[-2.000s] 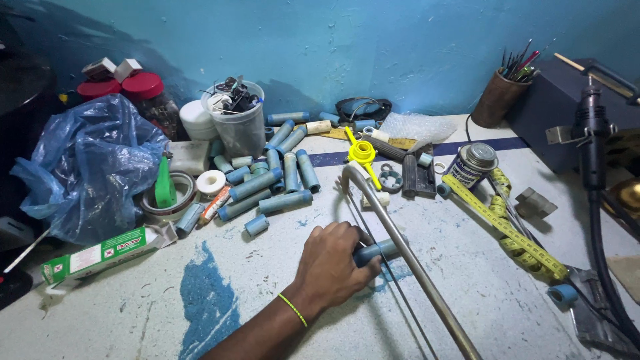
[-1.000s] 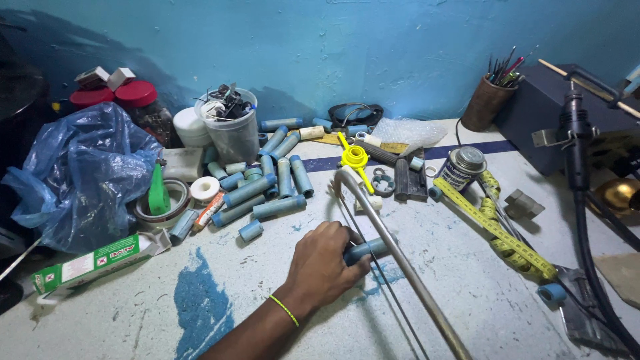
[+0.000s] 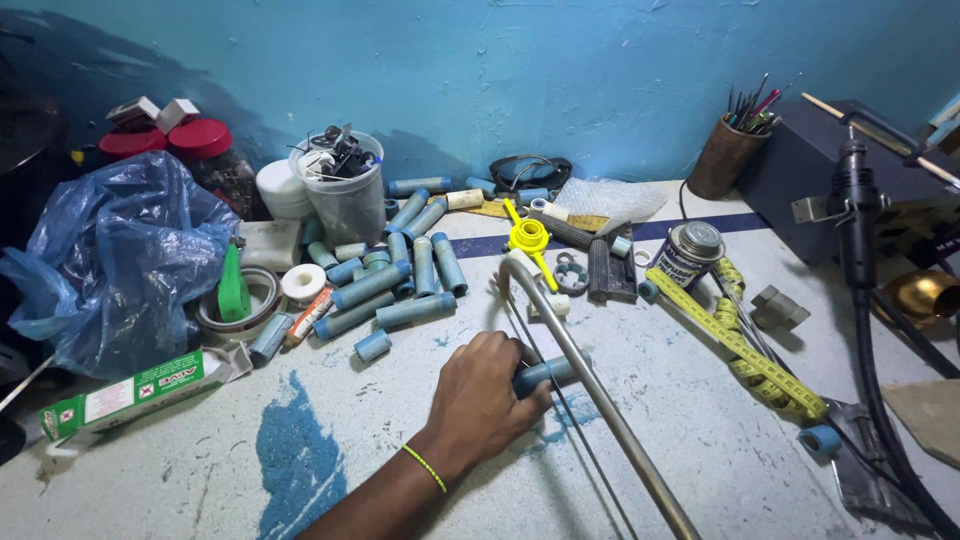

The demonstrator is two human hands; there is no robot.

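Observation:
My left hand [image 3: 484, 394] grips a short blue plastic pipe [image 3: 566, 367] near the bench top, its thumb and fingers around the pipe's left end. Across the pipe, just right of my fingers, lies the blade of a hacksaw [image 3: 592, 382] with a bent metal tube frame. The saw runs down out of the bottom edge, and my right hand is outside the view. Beyond my left hand, several cut blue pipe pieces [image 3: 371, 285] lie in a loose pile. Blue sawdust [image 3: 296, 457] covers a patch of the bench left of my forearm.
Behind the saw are a yellow plastic fitting [image 3: 529, 236] and a metal can [image 3: 686, 255]. A yellow tape measure [image 3: 739, 341] and a torch-like tool with a black cable [image 3: 859, 217] lie right. A tub of small parts [image 3: 341, 202], blue plastic bag [image 3: 127, 262] and green-white box [image 3: 131, 397] stand left.
The hacksaw has shifted slightly along its length across the pipe. My left hand keeps its hold on the pipe.

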